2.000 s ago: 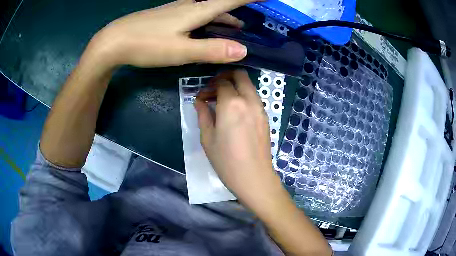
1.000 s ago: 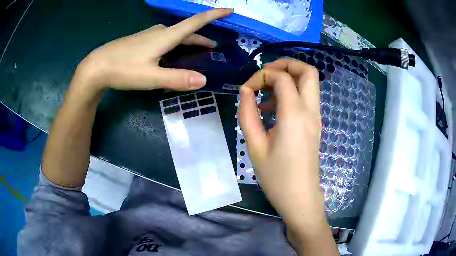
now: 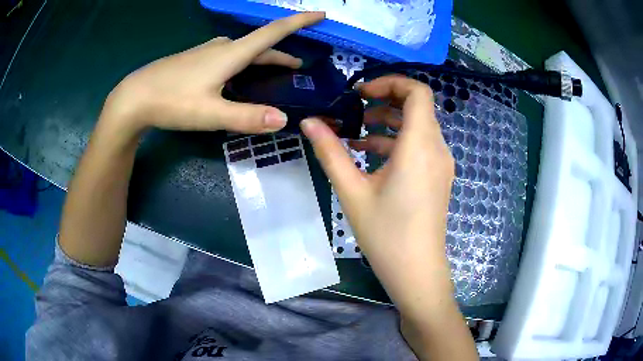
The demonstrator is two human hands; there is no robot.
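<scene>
A black device housing (image 3: 299,90) lies on the dark green bench below the blue basket. My left hand (image 3: 190,88) holds its left part between thumb and fingers. My right hand (image 3: 395,183) is at its right end, thumb on the near edge and fingers by the cable side. The black cable (image 3: 458,70) runs right to a thick round connector (image 3: 557,84). A white label sheet (image 3: 285,218) with dark labels at its upper end lies just below the housing. A perforated strip (image 3: 345,225) lies partly under my right hand.
A clear sheet of round black pads (image 3: 486,183) lies right of my right hand. A white foam tray (image 3: 564,233) stands at the far right, and the connector reaches over its upper end. A blue basket (image 3: 345,35) with clear bags stands at the top. Another white piece (image 3: 151,261) shows at lower left.
Over two seconds the housing shifted left and the label sheet came free of my right hand. Since one second ago, my right thumb has moved left and my right hand has closed around the housing's right end.
</scene>
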